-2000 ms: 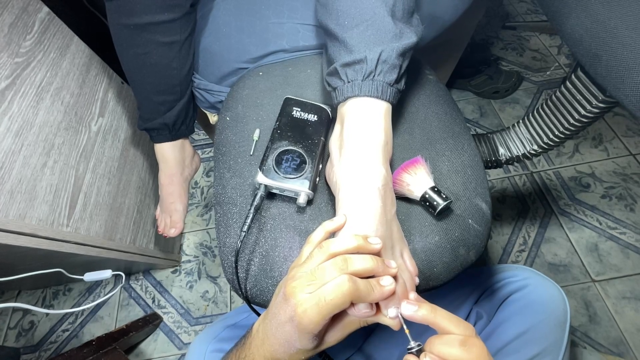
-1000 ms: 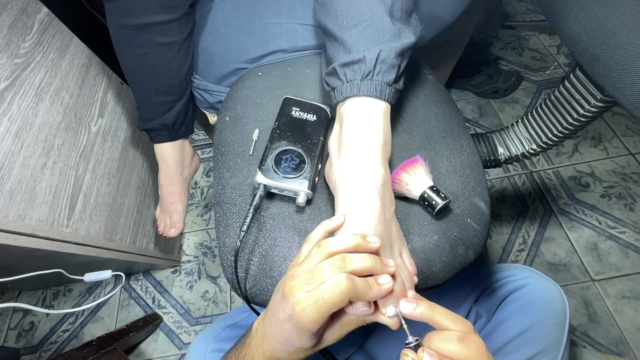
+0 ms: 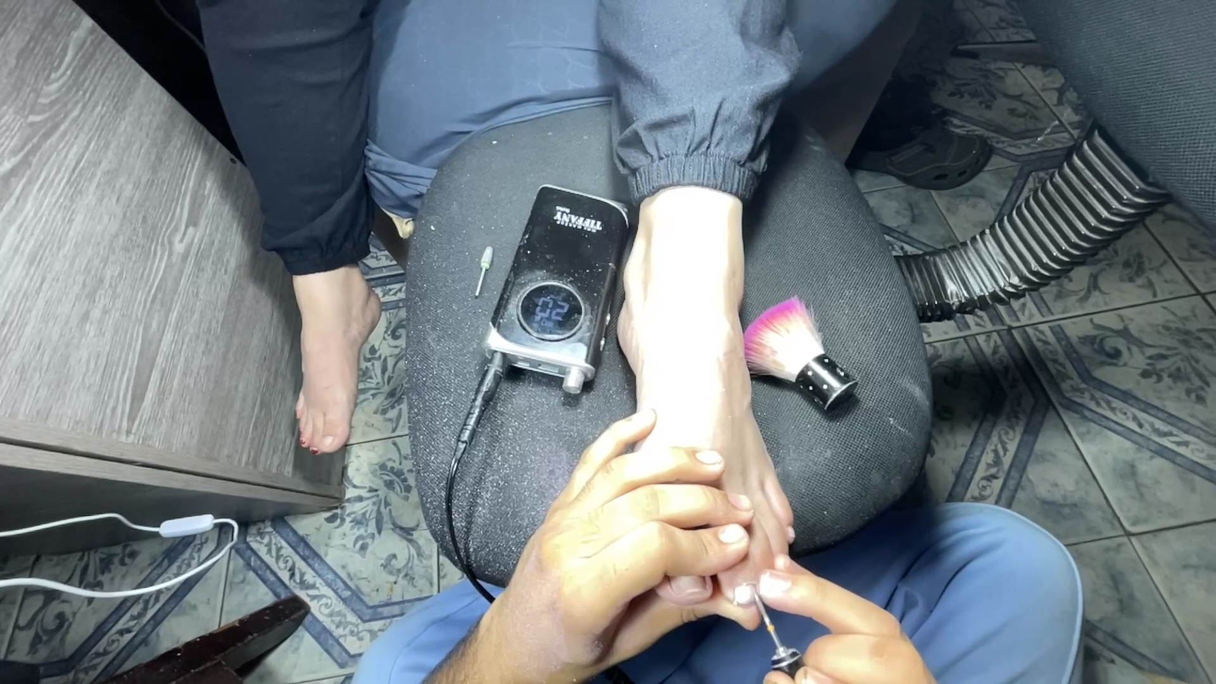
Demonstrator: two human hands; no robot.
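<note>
Another person's bare foot (image 3: 689, 332) rests on a dark fabric chair seat (image 3: 532, 446). My left hand (image 3: 627, 560) lies over its front part, fingers across the toes and thumb beneath them. With my right hand (image 3: 845, 622) I hold a nail drill handpiece (image 3: 785, 655); its thin metal bit touches a toenail, and one finger rests by the toes. Most of the handpiece is hidden by the hand. Left of the foot lies a black drill control unit (image 3: 560, 275) with a lit display, and beside it a loose drill bit (image 3: 484, 270). A pink bristle dust brush (image 3: 803, 356) lies to the right.
The person's other bare foot (image 3: 328, 361) is on the tiled floor beside a grey wood-grain cabinet (image 3: 123, 266). A ribbed black hose (image 3: 1031, 237) runs at the right. A black cord (image 3: 458, 475) leaves the control unit. A white cable (image 3: 185, 525) hangs lower left.
</note>
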